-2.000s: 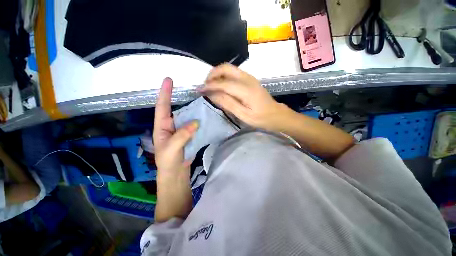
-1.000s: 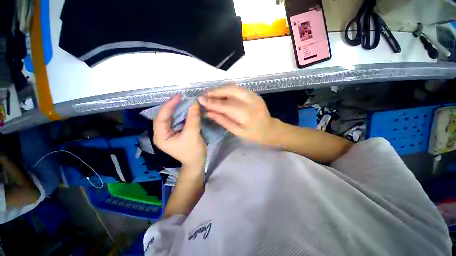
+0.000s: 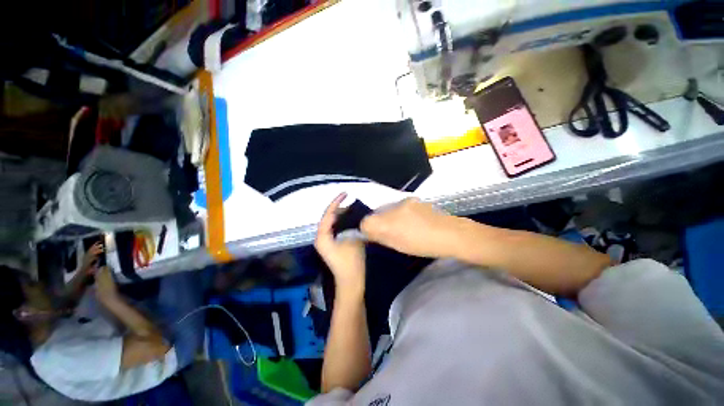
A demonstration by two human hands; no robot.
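A black collar piece with some grey point(image 3: 355, 216) is bunched between my hands at the table's front edge. My left hand point(image 3: 340, 242) holds its left side, with a finger raised. My right hand point(image 3: 405, 227) grips its right side; its fingertips are blurred. Black fabric hangs below my hands over the lap. A stack of black collars point(image 3: 335, 155) with thin grey edge lines lies flat on the white table just beyond my hands.
A phone point(image 3: 517, 137) with a pink screen, black scissors point(image 3: 600, 109) and a sewing machine point(image 3: 452, 47) are at the right. An orange band point(image 3: 213, 174) crosses the table at left. Another person point(image 3: 103, 341) sits at a neighbouring machine point(image 3: 107, 194). Blue baskets point(image 3: 248, 386) are below.
The view has swung up and left, showing the sewing machine and the other person. The piece in my hands showed grey before and now shows mostly black. Both hands still hold fabric.
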